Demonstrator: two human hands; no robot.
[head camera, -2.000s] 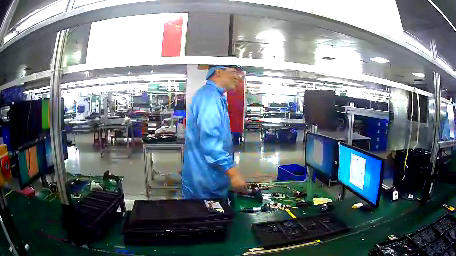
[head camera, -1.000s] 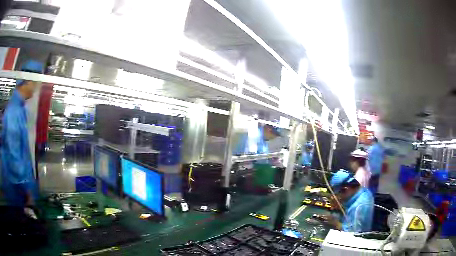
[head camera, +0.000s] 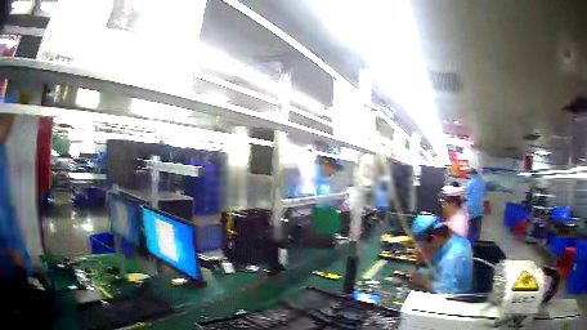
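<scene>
Neither of my hands is in the picture. Nearest in front of me, a wide black component tray (head camera: 302, 312) lies on the green bench mat (head camera: 235, 293), cut off by the bottom edge and blurred. A second dark tray (head camera: 122, 310) lies at the lower left. Two test monitors stand behind it; the nearer monitor (head camera: 170, 242) shows a bright blue screen with a white window, and the farther monitor (head camera: 125, 219) is dimmer. Cables and small parts (head camera: 87, 277) lie left of the monitors.
A white machine (head camera: 450, 310) with a yellow warning label stands at the lower right. A person in a blue smock and cap (head camera: 452, 263) sits at the bench beyond it; others are farther back. A black stack (head camera: 248, 238) stands right of the monitors. Metal posts (head camera: 355, 225) rise from the bench.
The view has swung to the right since the first frame. The monitors now show at the left, and the white machine and seated person have come into view.
</scene>
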